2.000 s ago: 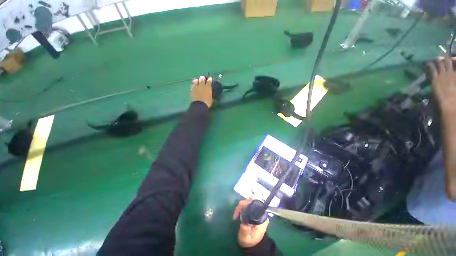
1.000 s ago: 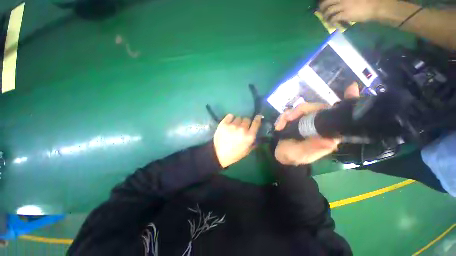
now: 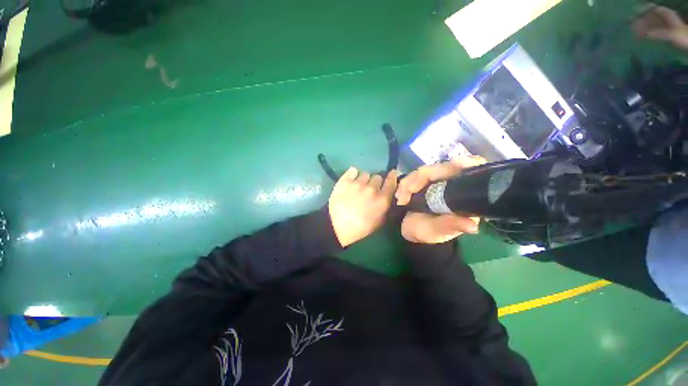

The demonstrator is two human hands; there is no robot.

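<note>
My left hand [image 3: 362, 205] is closed around a black workpiece [image 3: 391, 147]. Its two thin curved prongs stick out beyond my fingers; its body is mostly hidden by the hand. My right hand [image 3: 441, 200] grips the black electric screwdriver [image 3: 520, 188] near its silvery band. The screwdriver lies nearly level in the view, its front end pointing left at the workpiece. The tip and any screw are hidden between my hands. The white screw feeder [image 3: 490, 113] with blue sides and a dark window stands just beyond my right hand.
Piled black workpieces [image 3: 641, 124] lie right of the feeder. Another person's hand [image 3: 661, 26] is at the upper right, and blue clothing [image 3: 671, 252] at the right edge. A pale-yellow sheet [image 3: 498, 22] lies beyond the feeder, another [image 3: 9, 71] at far left. A black workpiece [image 3: 124, 15] is at upper left.
My left hand reached to the line two seconds ago and came back with the workpiece. The screwdriver has come to it from the feeder. The other person's hand has moved right, uncovering the yellow sheet.
</note>
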